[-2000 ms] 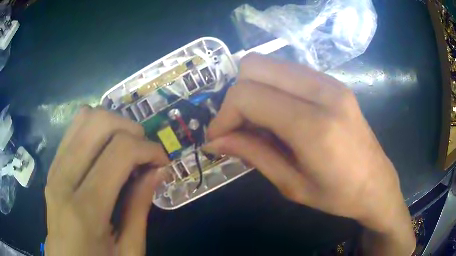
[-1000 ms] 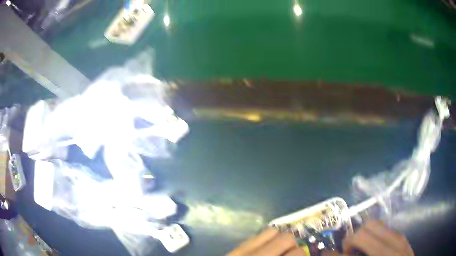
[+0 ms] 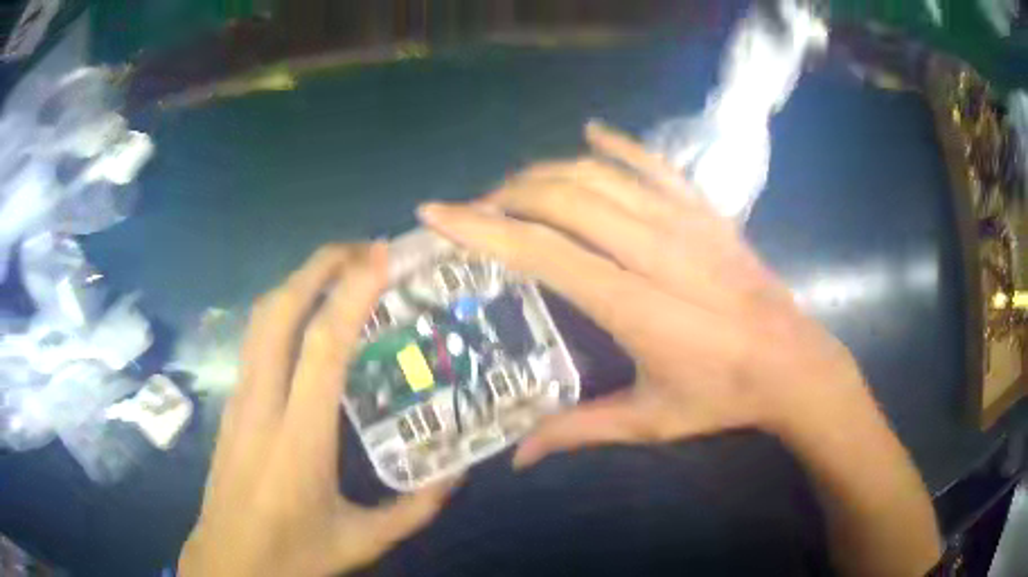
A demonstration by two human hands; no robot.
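The open white power strip housing lies tilted in front of me, inner side up. It shows a green circuit board, a yellow transformer, a blue disc component, small silver-topped capacitors and a thin dark wire. My left hand grips the left end, fingers at the upper edge and thumb at the lower corner. My right hand spans the right end, fingers over the upper edge and thumb by the lower edge. It is slightly blurred and hides the upper right corner.
A shiny clear plastic bag lies beyond my right hand. Bagged units are heaped at the left, with a white plug at their near side. A tan parts tray with gold-coloured pieces stands at the right edge.
The view has swung up and left to the bagged units, then back down to the housing. My fingers have moved from the parts inside the housing to its outer edges.
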